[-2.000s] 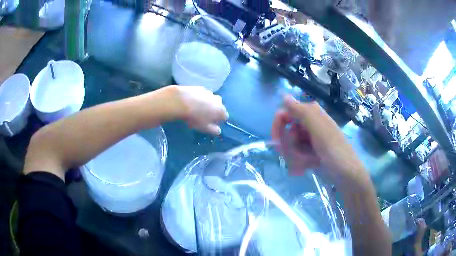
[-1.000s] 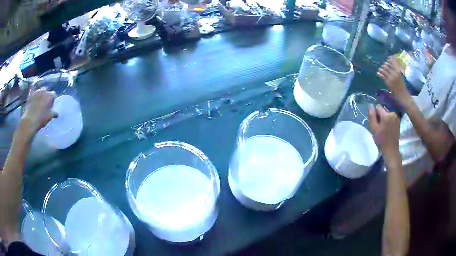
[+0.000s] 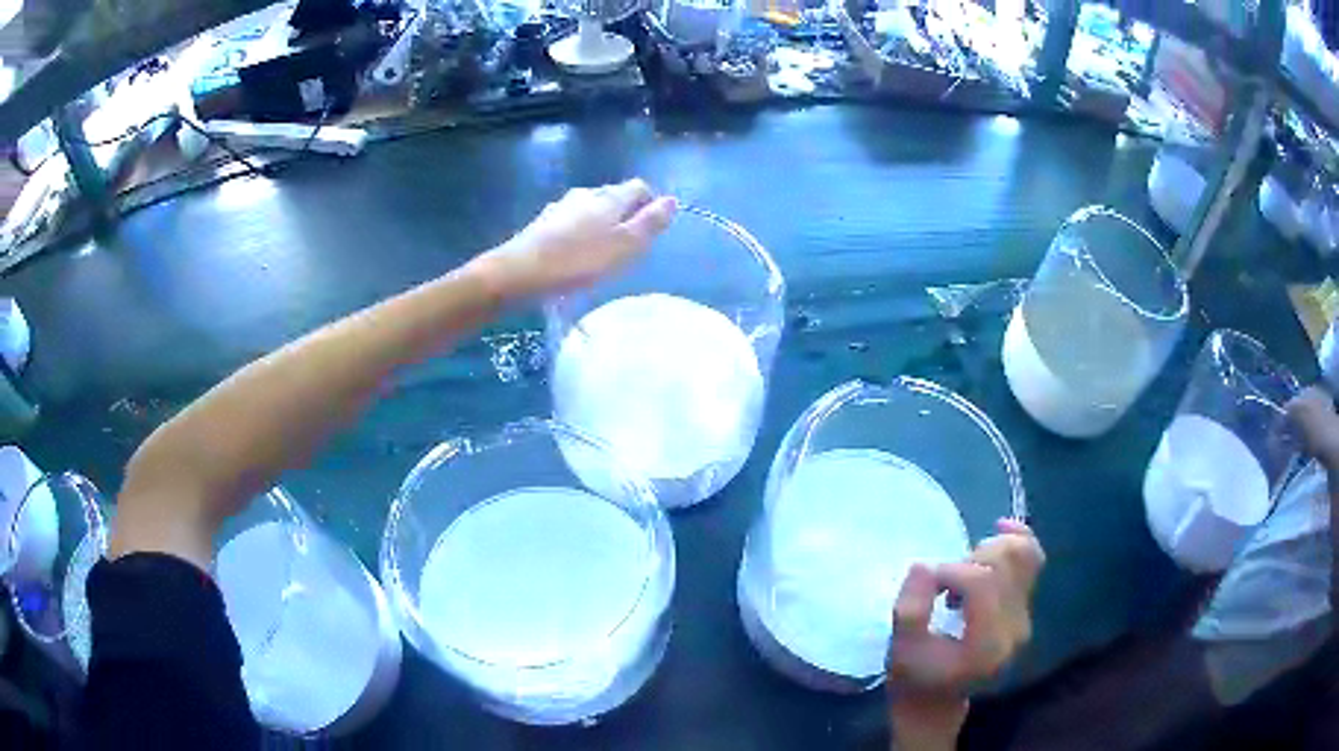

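Note:
Several round water tanks with clear upper walls and white lower parts stand on the dark-green bench. My left hand grips the rim of the rear middle tank at its upper left. My right hand is in front of the right side of the front right tank, fingers curled at its rim; whether they grip it is unclear. Another tank stands front left of these two, its rim overlapping the rear tank in view. A further tank stands beyond my left forearm, partly hidden by it.
Two more tanks stand at the right, one farther back and one beside another person's hand. A cut-off tank shows at the left edge. Cluttered shelves and a white fan-like base lie behind the bench.
The view has swung left. The tank in my left hand has come in from the far left to behind the front tanks. My right hand has left the far-right tank and come to the front right one.

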